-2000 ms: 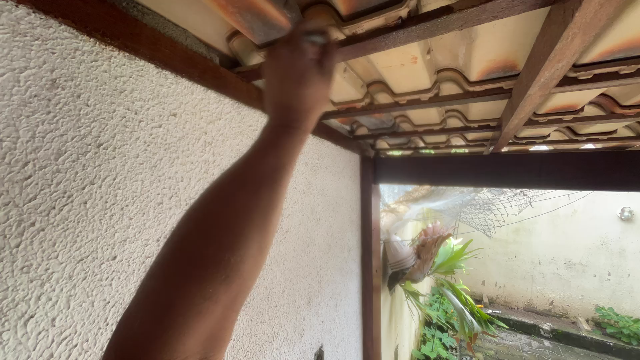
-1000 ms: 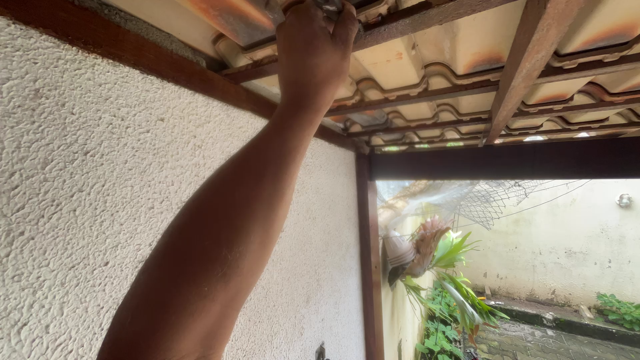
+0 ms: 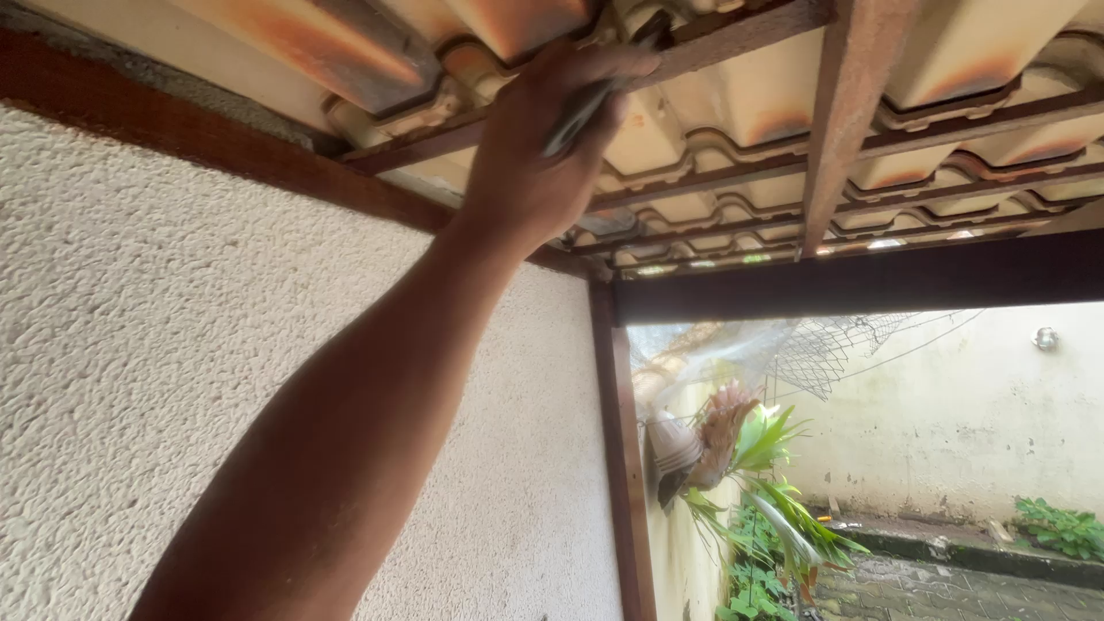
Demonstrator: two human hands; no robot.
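Note:
My left hand (image 3: 552,129) is raised overhead, its arm coming up from the bottom left. Its fingers are closed on a slim dark tool (image 3: 580,116), blurred by motion; what kind of tool it is cannot be told. The dark tip of the tool (image 3: 653,30) shows past the fingers, close to a brown wooden batten (image 3: 733,43) under the clay roof tiles (image 3: 642,129). Whether the tip touches the wood is unclear. My right hand is out of view.
A rough-textured white wall (image 3: 216,285) rises at left beneath a wooden beam (image 3: 198,147). A rafter (image 3: 849,112) crosses the battens. Beyond the dark crossbeam (image 3: 862,283) and post (image 3: 625,466) hang leafy plants (image 3: 776,509), plastic sheeting and wire mesh (image 3: 811,354).
My left hand has shifted right along the batten toward the rafter, and its wrist has turned. More of the held tool shows than one second ago.

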